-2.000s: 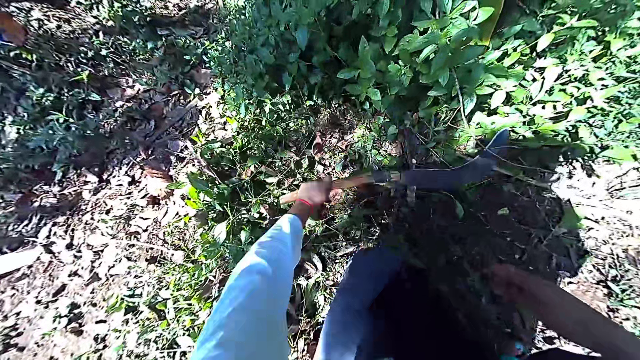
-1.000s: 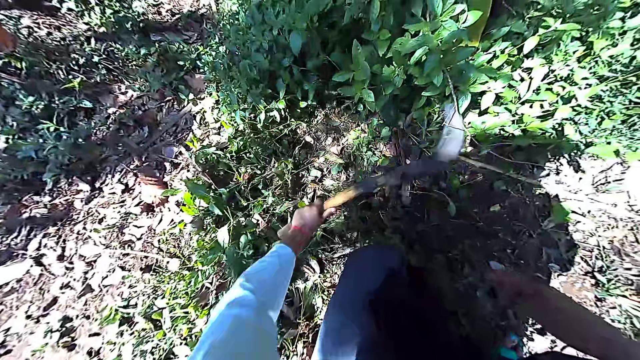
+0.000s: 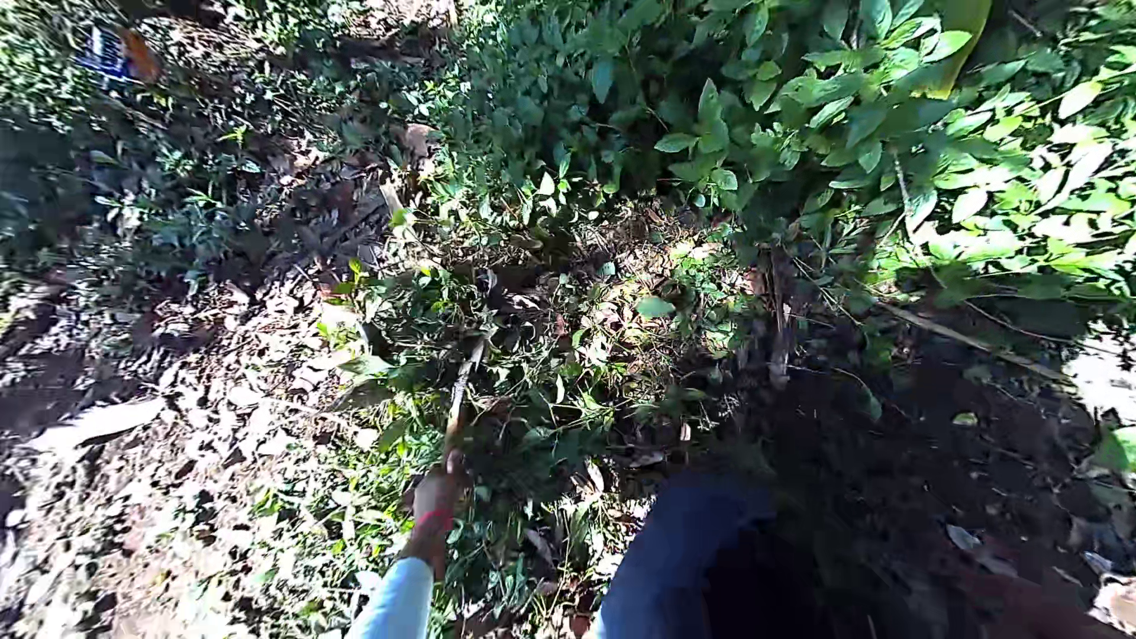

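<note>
My left hand (image 3: 437,499), with a red band at the wrist and a light blue sleeve, is closed around the wooden handle of a long-bladed cutting tool (image 3: 461,408). The tool points up and slightly right into low green weeds (image 3: 524,390). Its far end is blurred and partly lost among leaves. At the lower right, my right forearm (image 3: 1021,608) shows only faintly in deep shadow; the right hand is too dark to make out.
Dense leafy plants (image 3: 728,133) fill the top centre and right. A thin stick (image 3: 976,342) lies at the right. Dry leaves (image 3: 240,426) cover the left ground. My dark-clad knee (image 3: 701,532) is at bottom centre. A blue and orange object (image 3: 120,55) lies upper left.
My left hand has moved left and lower with the tool. The tool pointed right towards the shaded ground before; now it points upward into the weeds on the left.
</note>
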